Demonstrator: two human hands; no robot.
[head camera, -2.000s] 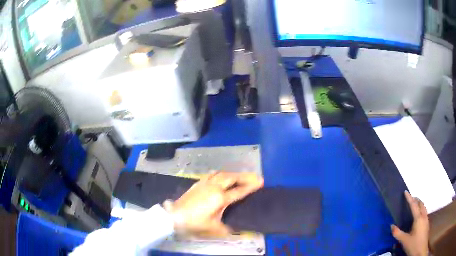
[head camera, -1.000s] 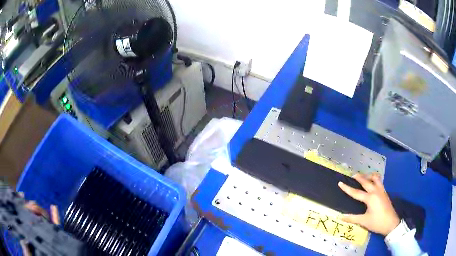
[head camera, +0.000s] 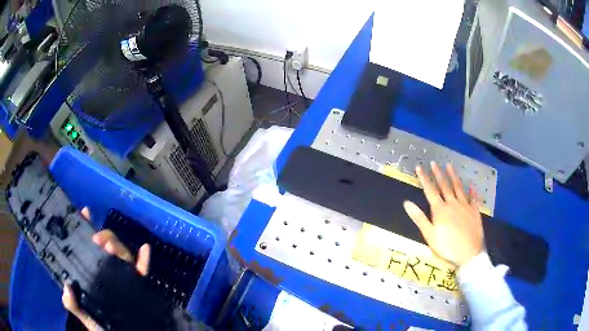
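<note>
A long matte-black cover (head camera: 323, 181) lies across the perforated silver plate (head camera: 310, 242), running past it at the right; my right hand hides part of its length. My right hand (head camera: 455, 226) is palm down over the cover, fingers spread, gripping nothing. My left hand (head camera: 111, 245) holds another black cover (head camera: 48, 210) tilted above the blue tote (head camera: 148, 207), its ribbed, clipped inner face showing; its lower end is blurred. Dark cover edges (head camera: 171, 258) show inside the tote. Yellow tape (head camera: 413, 268) with black handwriting is on the plate.
A short black block (head camera: 371, 103) lies at the plate's far edge. A grey metal box (head camera: 529, 90) stands at the right. A black fan (head camera: 158, 39), a pale vented machine (head camera: 219, 119) and a whitish bag (head camera: 252, 161) are beyond the tote. White paper (head camera: 416, 39) is behind the block.
The view has turned from the monitor side to the tote side. Over the last second, the left-hand cover has risen further into view above the tote, and my right hand's fingers have spread out.
</note>
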